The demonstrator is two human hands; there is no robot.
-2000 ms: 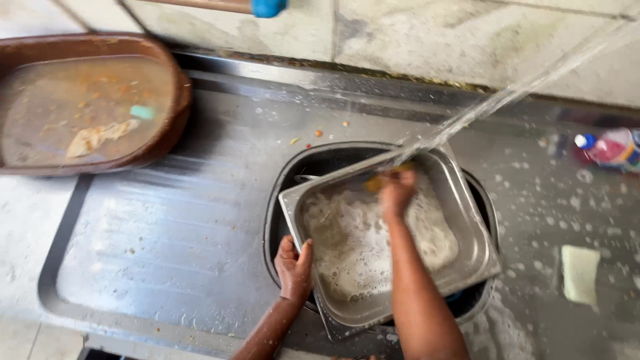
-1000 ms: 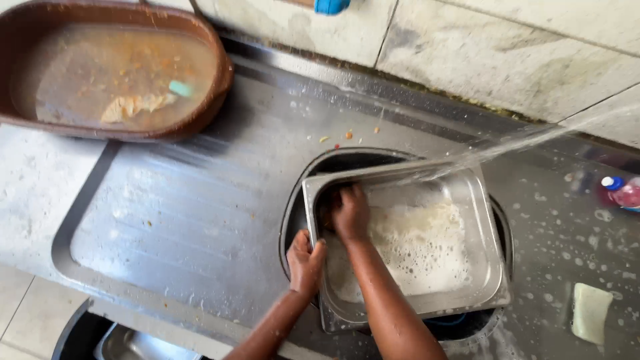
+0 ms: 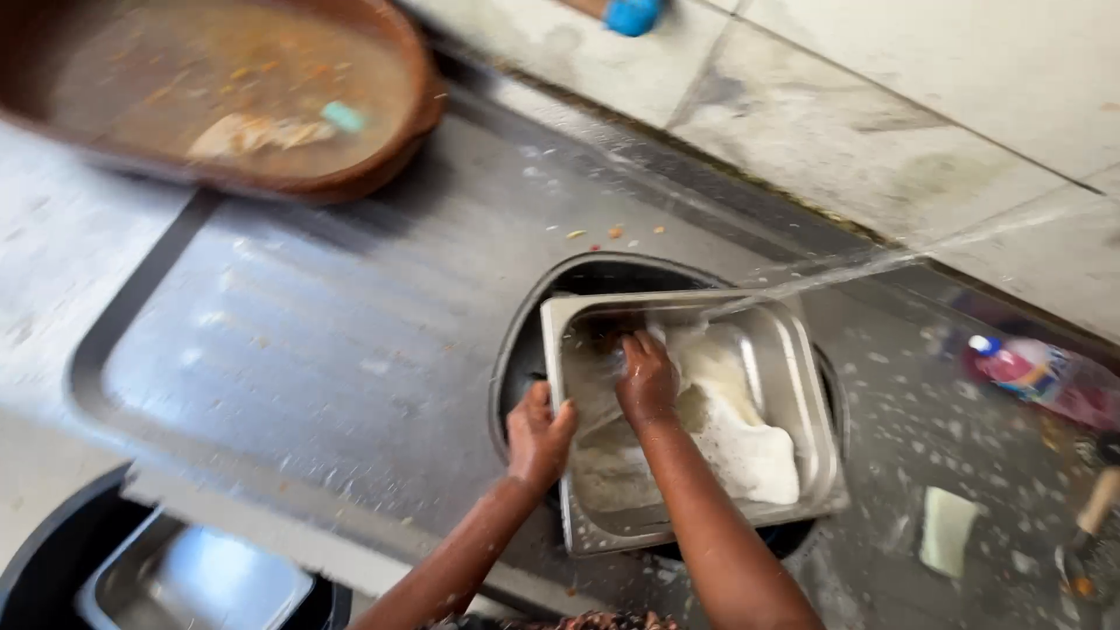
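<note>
A rectangular stainless steel pan [image 3: 815, 420] holding cloudy water and white foam rests over a dark oval basin [image 3: 512, 367]. My left hand [image 3: 538, 437] grips the pan's left rim, thumb on the upper side. Inside the pan, toward its upper left, my right hand [image 3: 646, 376] has its fingers curled downward; what lies under them is blurred and hidden. A stream of water [image 3: 822, 278] comes in from the right and meets the pan's far edge.
A brown oval tub [image 3: 429, 96] with murky water and food scraps stands upper left. To the right lie a pale bar of soap [image 3: 948, 531] and a bottle of pink liquid [image 3: 1050, 376]. Below left, a black tub [image 3: 52, 525] holds another metal pan [image 3: 206, 569]. A tiled wall runs behind.
My right hand has moved from the pan's far side to its left part. The foam has drawn together toward the pan's right side. My left hand stays on the rim.
</note>
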